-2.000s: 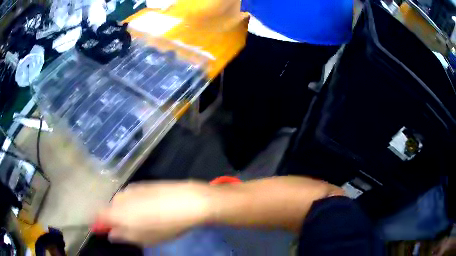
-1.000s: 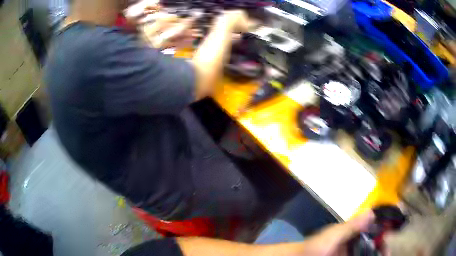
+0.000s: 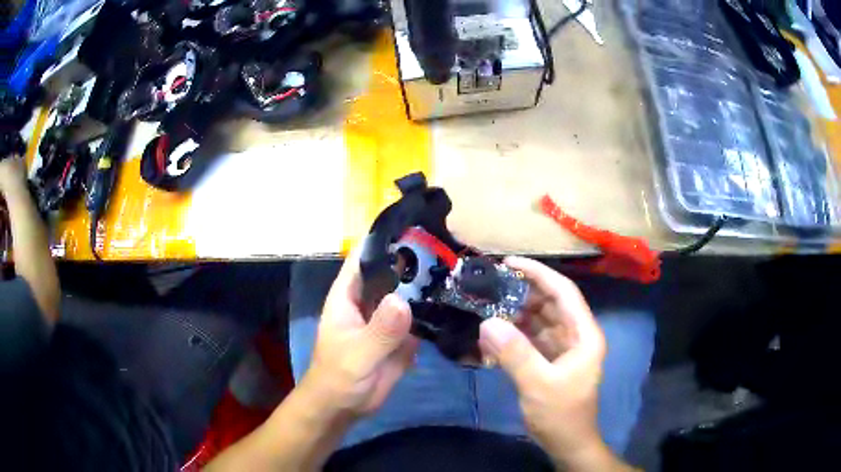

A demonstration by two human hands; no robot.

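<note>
A black camera housing (image 3: 433, 207) with a white-grey ring and a tab on top is held over my lap at the bench edge. My left hand (image 3: 360, 350) grips its left side, thumb on the front. My right hand (image 3: 553, 350) holds a small circuit board (image 3: 505, 289) with a round black lens between thumb and fingers, at the right side of the housing. Red wires (image 3: 432, 245) run from the housing to the board. The palms hide the lower back of the housing.
A screw feeder box (image 3: 475, 92) stands at the back, a black electric screwdriver (image 3: 431, 41) above it. A red-handled tool (image 3: 622, 253) lies at the bench edge. A clear blister tray (image 3: 715, 138) is right. Part-built housings (image 3: 172, 159) lie left, near a neighbour's arm (image 3: 32, 235).
The view has swung from the neighbour on the left back to the bench in front. Both my hands are now in view, holding the housing and the board over my lap.
</note>
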